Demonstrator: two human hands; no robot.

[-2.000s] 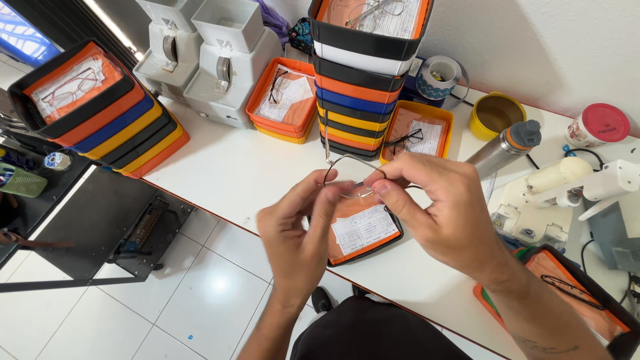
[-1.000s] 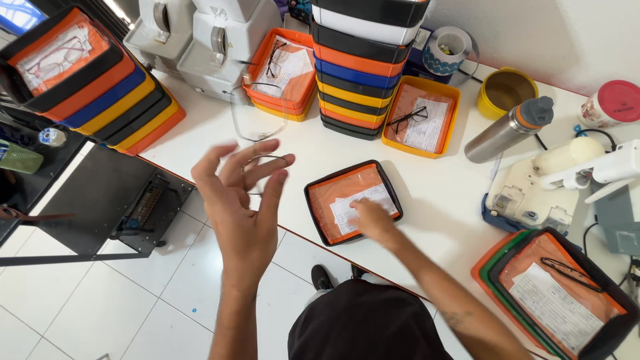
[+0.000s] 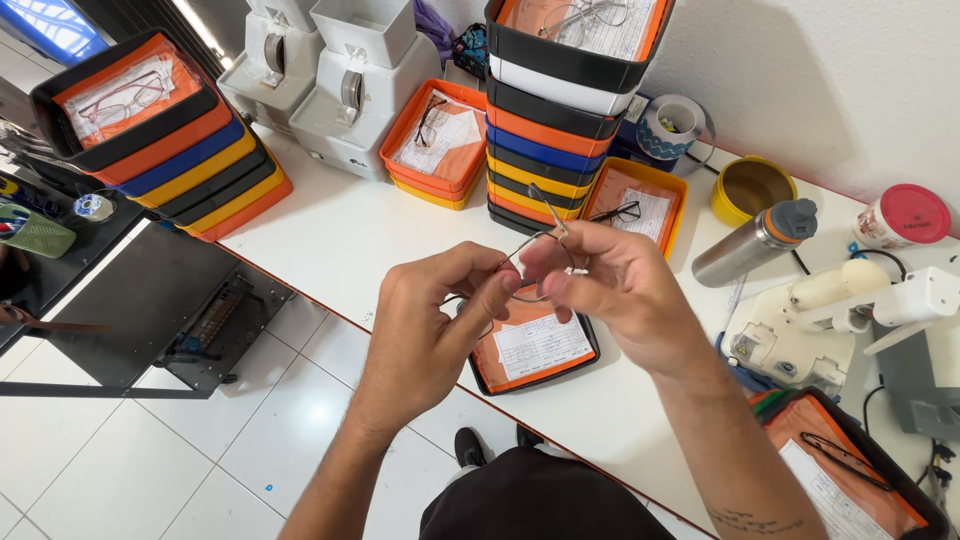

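Observation:
A thin-rimmed eyeglass frame [image 3: 517, 251] is held up between both hands over the white bench. My left hand [image 3: 442, 322] pinches its side with thumb and fingertips. My right hand [image 3: 615, 292] grips the other side near an upright temple arm, and a small white piece shows by the thumb; whether that is part of the glasses I cannot tell. Behind the hands lies a black-rimmed tray [image 3: 592, 360] with an orange lining and a printed paper slip [image 3: 544, 346]. The hands hide the tray's upper part.
Tall tray stacks stand at the back [image 3: 551, 142] and left [image 3: 202, 165]. Two grey machines [image 3: 360, 112] sit between them. To the right are a yellow cup [image 3: 750, 187], a steel bottle [image 3: 742, 247], a white instrument [image 3: 795, 330] and another tray with black glasses [image 3: 847, 461].
My right hand has come up from the black-rimmed tray, where it was one second ago. My left hand has moved right with the glasses, and both hands now meet at them.

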